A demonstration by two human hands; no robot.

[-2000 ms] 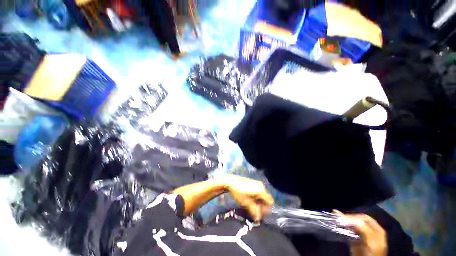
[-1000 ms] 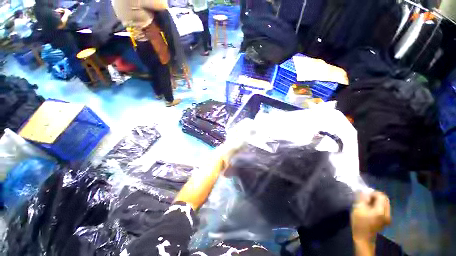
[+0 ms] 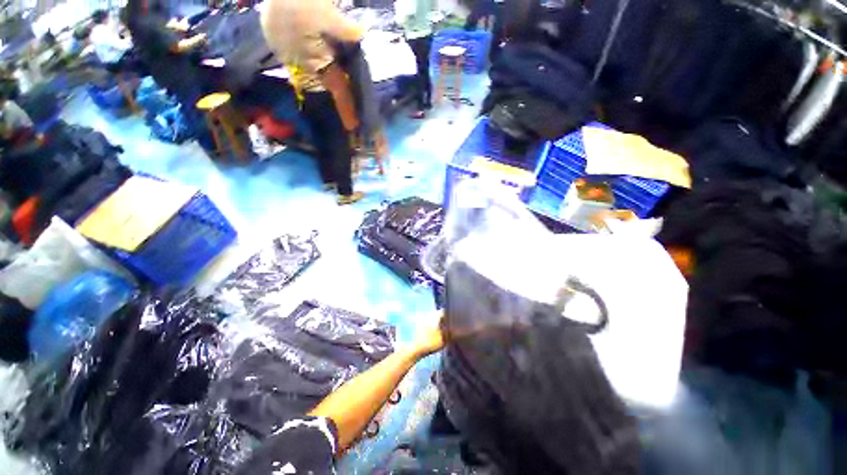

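Observation:
A dark jacket point(image 3: 529, 390) hangs in front of me, with a dark curved hook point(image 3: 589, 308) above its top edge. A clear garment bag point(image 3: 483, 218) covers its upper part and stands up past the shoulder as whitish film. My left hand point(image 3: 429, 336) is at the left edge of the jacket and bag, closed on the film; its fingertips are partly hidden. My right hand is not in view. A white surface point(image 3: 641, 315) lies behind the hook.
Shiny bagged garments point(image 3: 316, 343) lie on the floor at left, with another bundle point(image 3: 404, 232) farther ahead. Blue crates point(image 3: 190, 246) topped with cardboard stand left and ahead point(image 3: 608, 190). A dark garment heap point(image 3: 762, 269) is at right. A person point(image 3: 320, 83) stands by stools ahead.
The garment bag has come down over the jacket from above. My left hand has moved lower along its left side. My right hand has left the view.

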